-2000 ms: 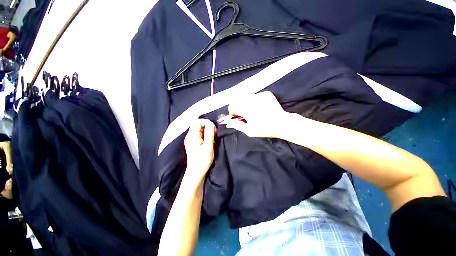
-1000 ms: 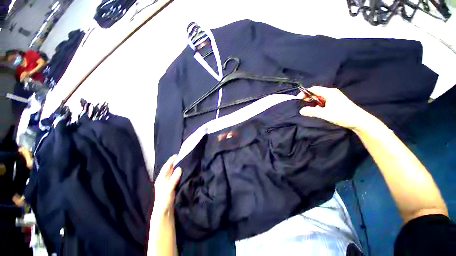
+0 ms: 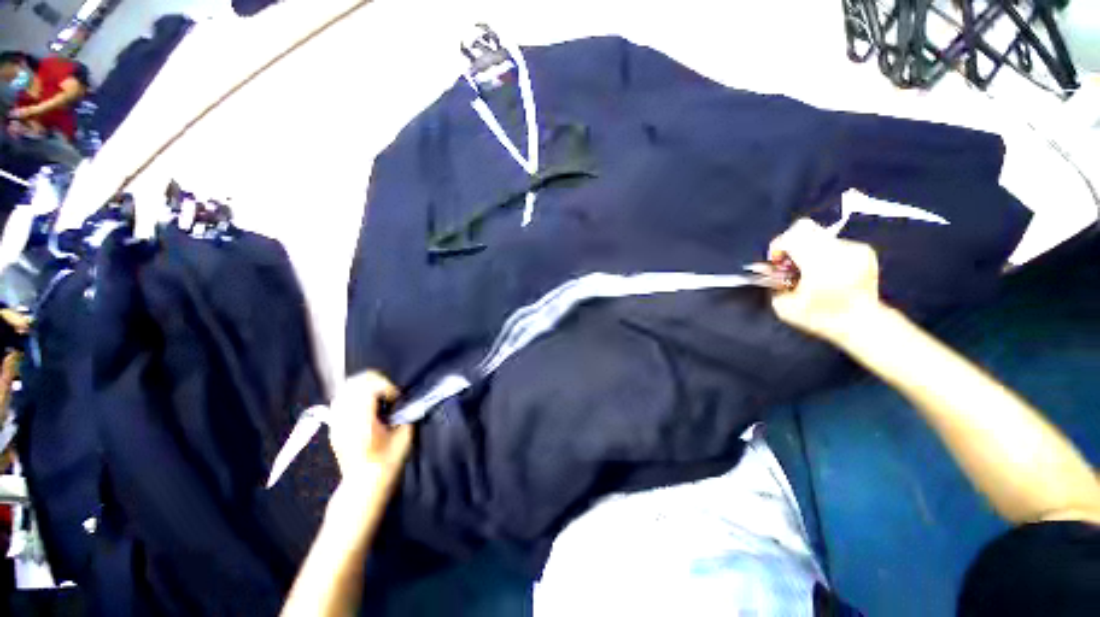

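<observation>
A dark navy jacket (image 3: 724,157) lies spread out, with white edging at its neck. A second dark garment (image 3: 579,398) lies over its lower part and my lap. My left hand (image 3: 368,428) is closed on the left end of this garment's white band (image 3: 555,301). My right hand (image 3: 826,283) grips the band's right end and also holds thread snips (image 3: 782,272) with a red handle. The band is stretched between both hands, with white tails beyond each hand. A blurred dark hanger shape (image 3: 513,211) shows on the jacket's chest.
Dark garments (image 3: 193,398) hang in a bunch at the left. A pile of black hangers (image 3: 959,42) is at the far right of the white table (image 3: 724,42). A person in red (image 3: 51,97) is at the upper left. The floor (image 3: 929,458) is blue.
Both hands have moved slightly down and apart, pulling the band straighter. The wrinkled lining and its reddish-marked patch no longer show. The hanger's outline is now blurred and shorter.
</observation>
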